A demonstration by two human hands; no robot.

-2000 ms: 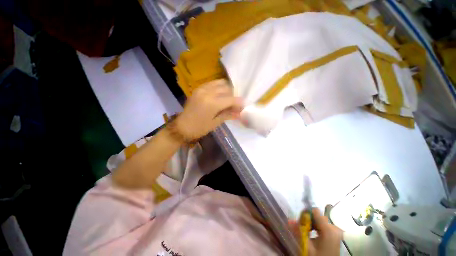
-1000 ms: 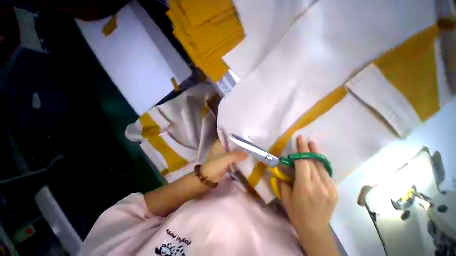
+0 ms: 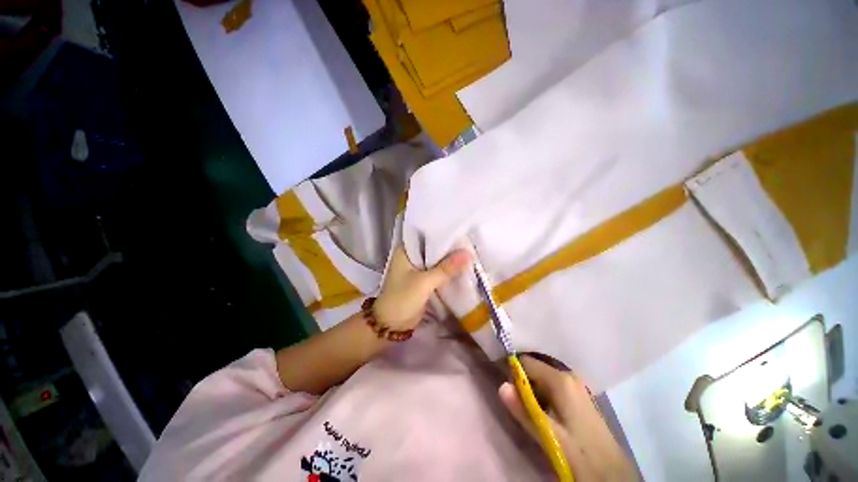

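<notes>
The garment panel (image 3: 583, 160) lies pale side up across the machine table, with a long narrow mustard facing strip (image 3: 583, 240) and a small pale pocket piece (image 3: 748, 221) near its right end. My left hand (image 3: 419, 287) grips the panel's near-left edge, thumb on top, fingers hidden beneath the cloth. My right hand (image 3: 564, 409) holds the scissors (image 3: 527, 400) by the handles; the yellow loop shows. The blades point up and away over the panel at the mustard strip, close to my left thumb. I cannot tell whether they are cutting.
Stacked mustard pieces (image 3: 447, 47) lie at the table's far left. The sewing machine's needle area (image 3: 771, 400) is lit at lower right. A pale-and-mustard bundle (image 3: 348, 226) hangs left of the table edge. A white sheet (image 3: 282, 85) with mustard scraps lies beyond it.
The panel has come from the far table to the near edge. The scissors have moved from the machine side to the cloth and turned from pointing left to pointing away. My left hand now grips the edge.
</notes>
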